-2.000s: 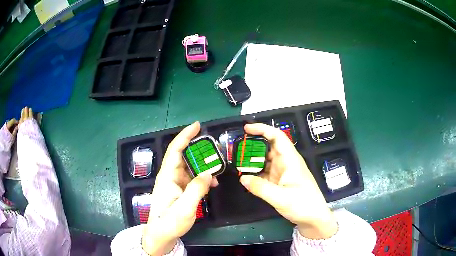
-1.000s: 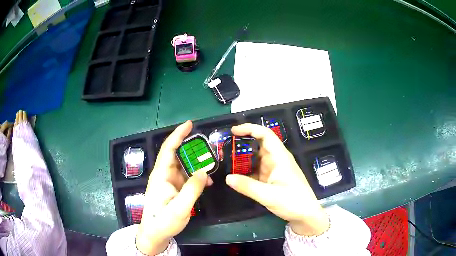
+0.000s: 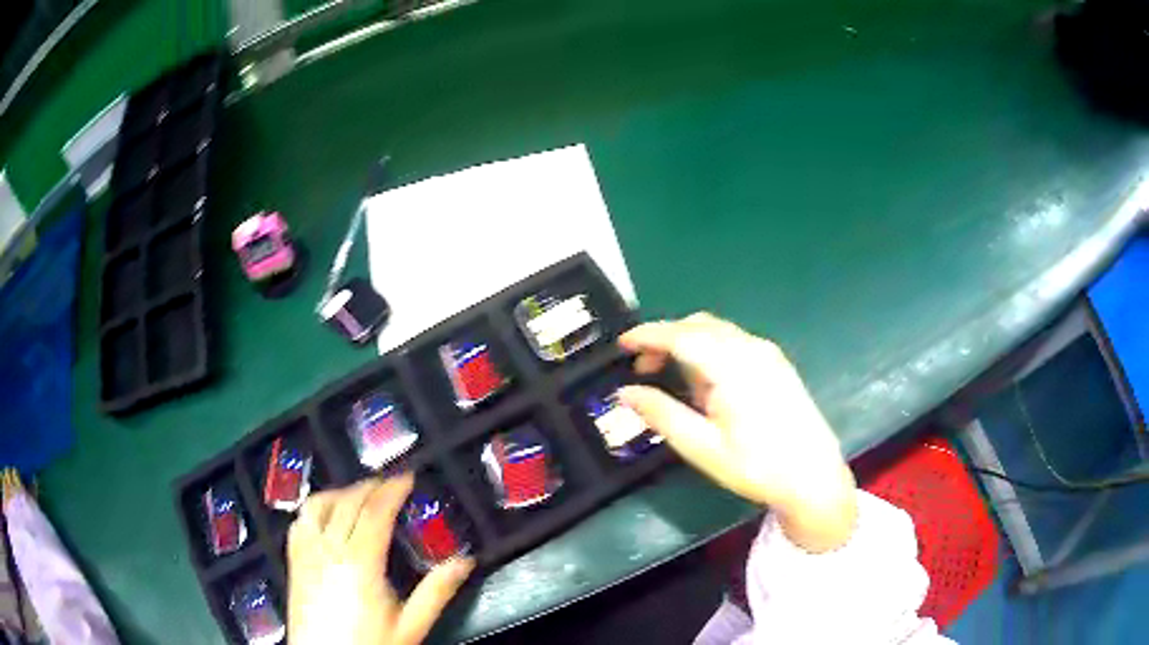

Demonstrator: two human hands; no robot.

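Observation:
A black foam tray [image 3: 475,426] lies tilted on the green bench, with smartwatch bodies in its pockets. Several screens show red, blue and white; the watch at the upper right [image 3: 558,324] has white strips. My left hand [image 3: 340,561] is over the lower row, cut off by the bottom edge. Its fingertips and thumb are apart at a red-screened watch [image 3: 432,523]; whether they grip it is unclear. My right hand [image 3: 743,428] is at the tray's right end, finger and thumb apart, the thumb tip by a watch with a white strip [image 3: 620,426].
An empty black tray [image 3: 158,239] and a pink tally counter [image 3: 263,246] are at left. A pen [image 3: 347,246], a dark watch unit [image 3: 357,311] and a white paper sheet [image 3: 491,233] lie behind the tray. Another person's sleeve [image 3: 57,567] is at lower left, a red stool [image 3: 939,523] at lower right.
The two watches are no longer held up in front of me; both hands are down at the tray and further apart. The view has swung right and the tray appears more tilted.

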